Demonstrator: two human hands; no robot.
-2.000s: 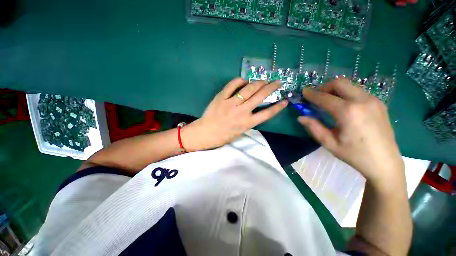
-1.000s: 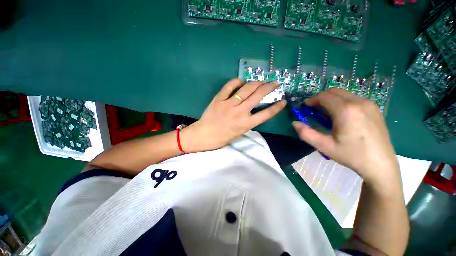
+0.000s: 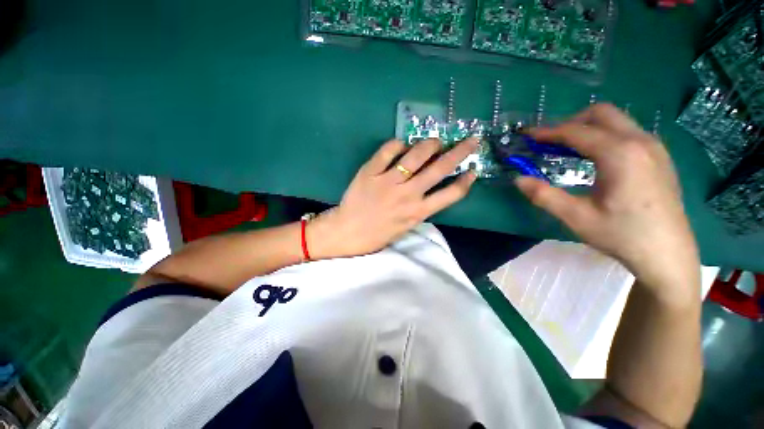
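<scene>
A green circuit board panel lies in a clear holder on the green mat. Thin silver beaded leads stand up along its far edge. My left hand lies flat with its fingertips on the panel's left part, pressing on it rather than gripping. My right hand holds blue-handled cutters. Their dark jaws are over the panel, just right of my left fingertips. The right hand hides part of the panel and its right leads. Whether the jaws touch a part cannot be told.
More board panels lie in a clear holder at the far side. Stacked dark green boards are at the right edge. A white bin of small boards is below left. White paper is below the near edge, with red stool parts nearby.
My right hand and the cutters have moved up from the panel's near edge to over its middle. The panel and my left hand have shifted slightly.
</scene>
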